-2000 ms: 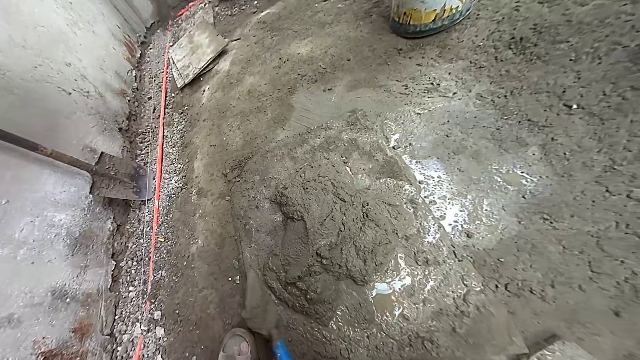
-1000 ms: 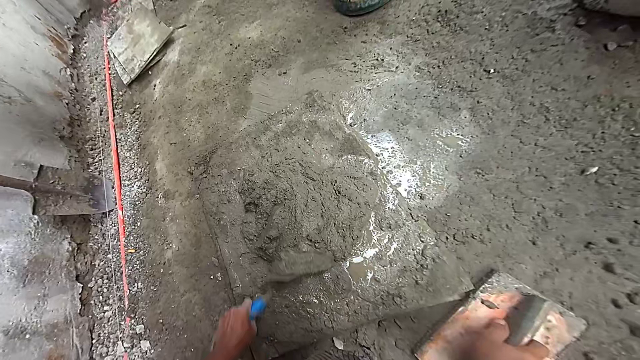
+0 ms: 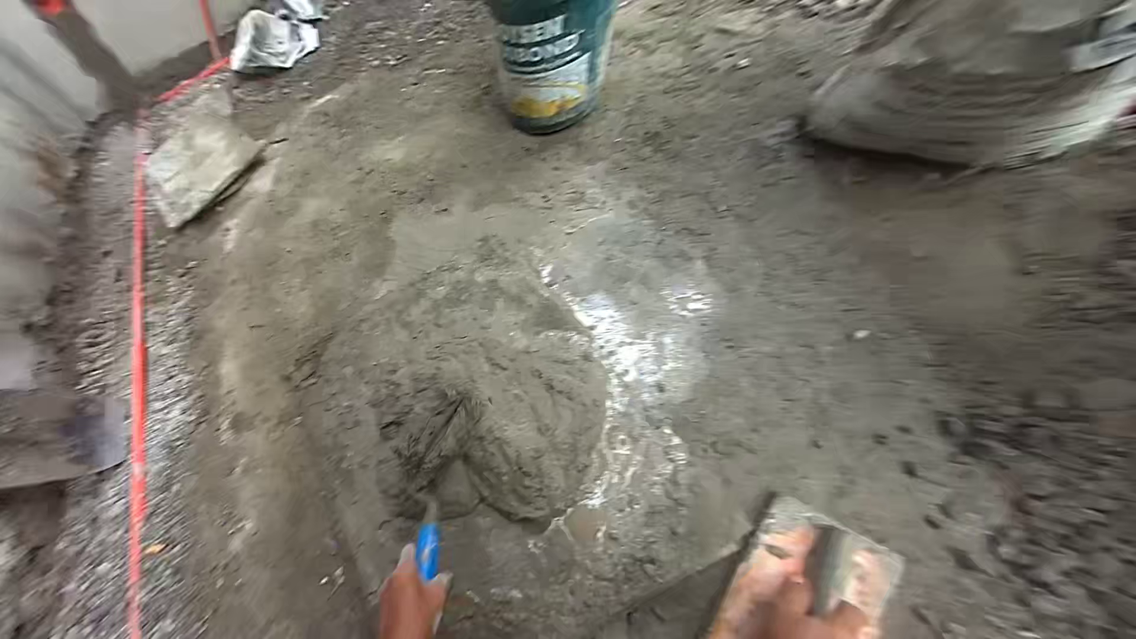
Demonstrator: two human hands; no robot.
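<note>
My left hand (image 3: 413, 596) grips the blue handle (image 3: 428, 550) of a trowel at the bottom centre. The trowel's metal neck runs into a heap of wet mortar (image 3: 532, 417), and its blade is mostly hidden by mortar. At the lower right my right hand (image 3: 794, 612) holds a mortar-smeared plastering float or hawk (image 3: 874, 555) by its grip, over the board's near part. The heap lies on a flat, wet, mortar-covered patch with shiny water along its right side.
A green bucket (image 3: 555, 71) stands at the top, and a dusty sack (image 3: 967, 106) lies top right. A flat slab (image 3: 200, 160), a red tape line (image 3: 138, 355), gravel and a shovel blade (image 3: 62, 439) are at the left, beside a wall (image 3: 31, 240).
The trowel has gone from the heap's near edge into the mortar, where a hollow now shows. The view has shifted, bringing the bucket and sack further into sight.
</note>
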